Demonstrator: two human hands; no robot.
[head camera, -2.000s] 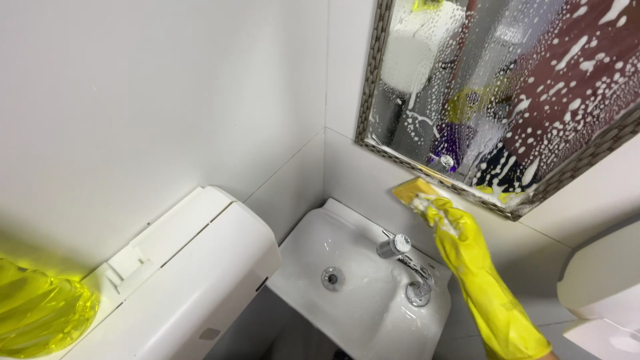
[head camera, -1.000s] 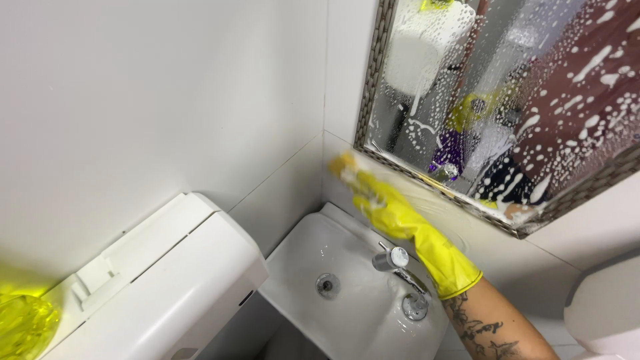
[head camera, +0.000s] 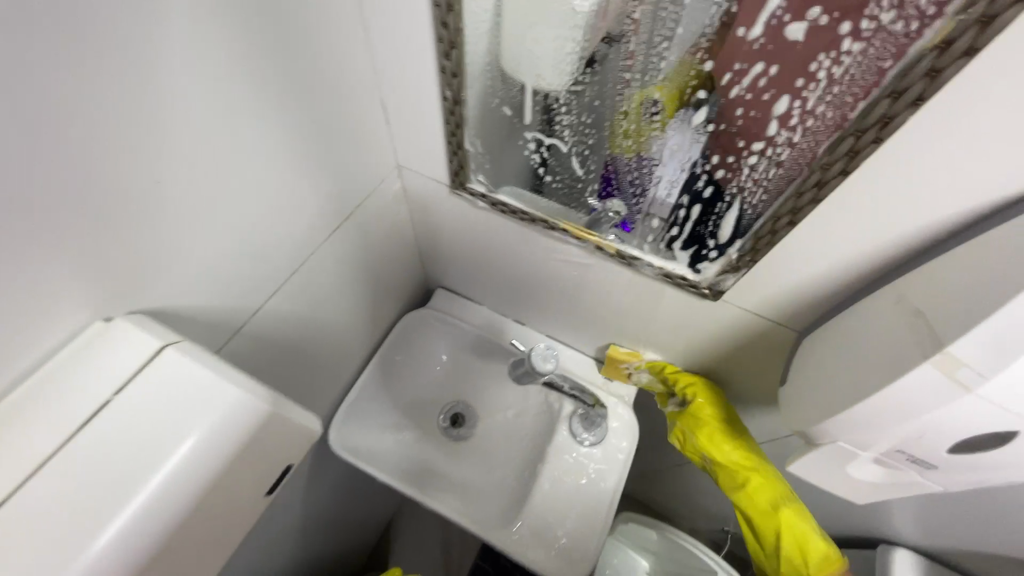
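My right hand, in a yellow rubber glove, grips a yellow sponge with white foam on it. The sponge is at the back right corner of the white washbasin, by the wall tiles. Just left of it stands the chrome faucet, and a round chrome fitting sits on the basin's ledge. Above hangs a mirror in a woven-pattern frame, spattered with foam and drops. Of my left hand, at most a sliver of yellow shows at the bottom edge; its state is hidden.
A white dispenser juts out at the lower left. Another white dispenser hangs on the right wall. Below the basin's right side is a white rounded lid or container. Tiled walls meet in the corner behind the basin.
My right hand with the sponge has moved from the wall above the basin's left back corner to its right back corner. The yellow glove at the lower left has left that place.
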